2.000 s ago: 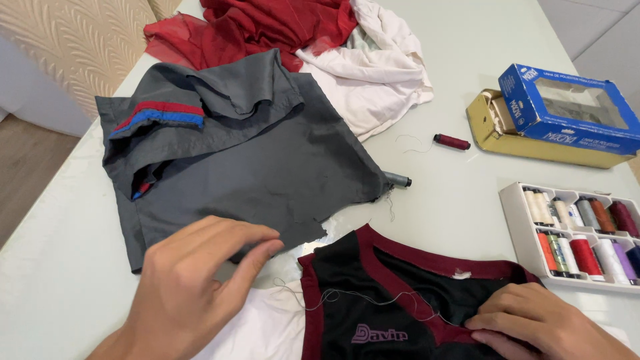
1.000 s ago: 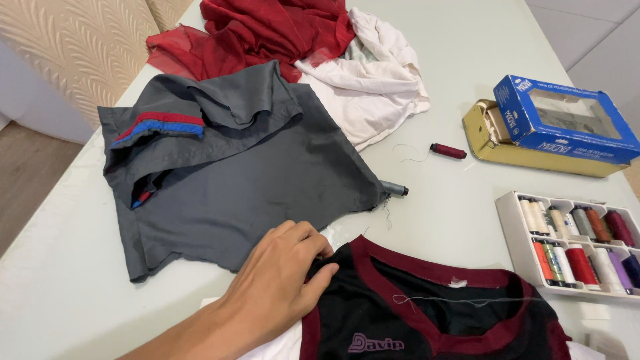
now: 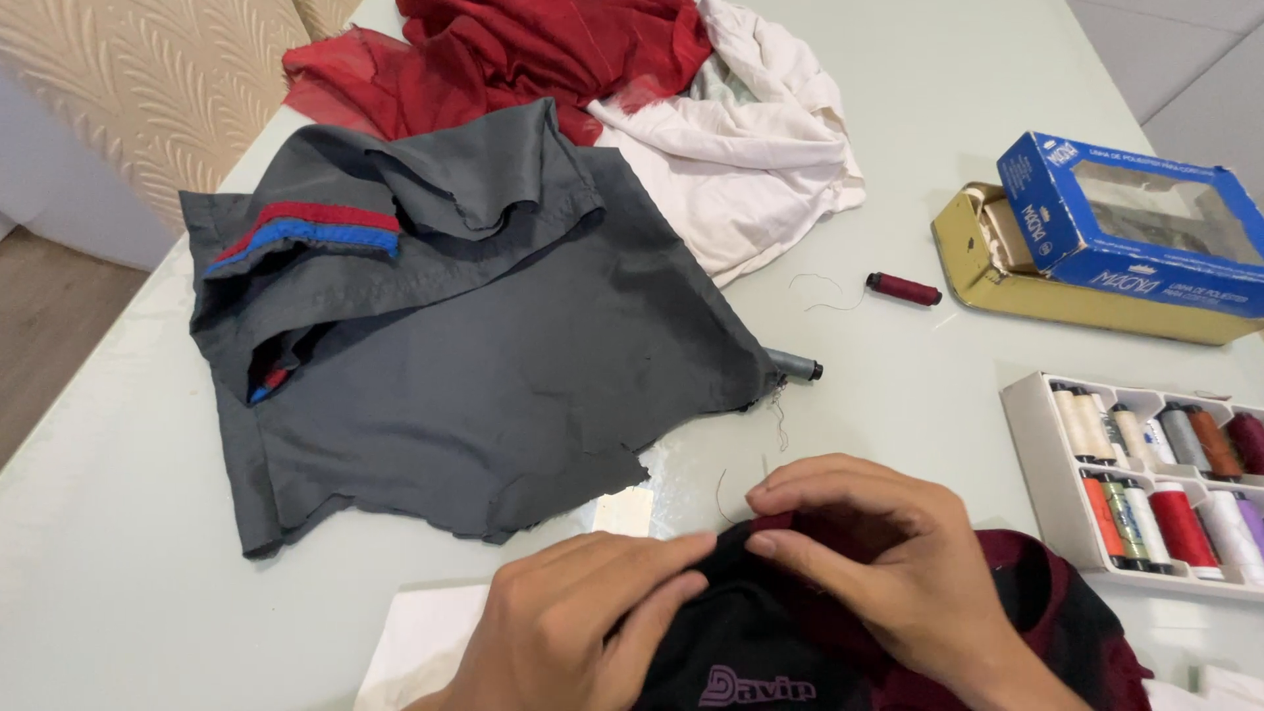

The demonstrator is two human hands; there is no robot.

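Observation:
A black garment with maroon trim (image 3: pixel 741 632) lies at the bottom, bearing a printed word. My left hand (image 3: pixel 602 612) pinches its dark cloth near the upper edge. My right hand (image 3: pixel 869 563) grips the maroon trim just to the right, between thumb and fingers. A short loose thread (image 3: pixel 723 494) curls up by the right fingertips; whether a needle is there cannot be told. A gray cloth piece (image 3: pixel 513 365) with ragged edges and a red and blue stripe lies beyond the hands. A gray thread spool (image 3: pixel 795 364) touches its right corner.
Red cloth (image 3: pixel 474 69) and white cloth (image 3: pixel 760 168) are heaped at the back. A maroon thread spool (image 3: pixel 904 288) lies right of centre. A blue box (image 3: pixel 1136 217) rests on a yellow tin (image 3: pixel 1076 311); below stands a white tray (image 3: pixel 1032 444) of thread spools. White cloth (image 3: pixel 420 632) shows beneath the garment.
My right hand, out of sight one second ago, is back and holds the maroon trim. The garment's upper edge is now bunched between both hands. The gray cloth has stayed in place.

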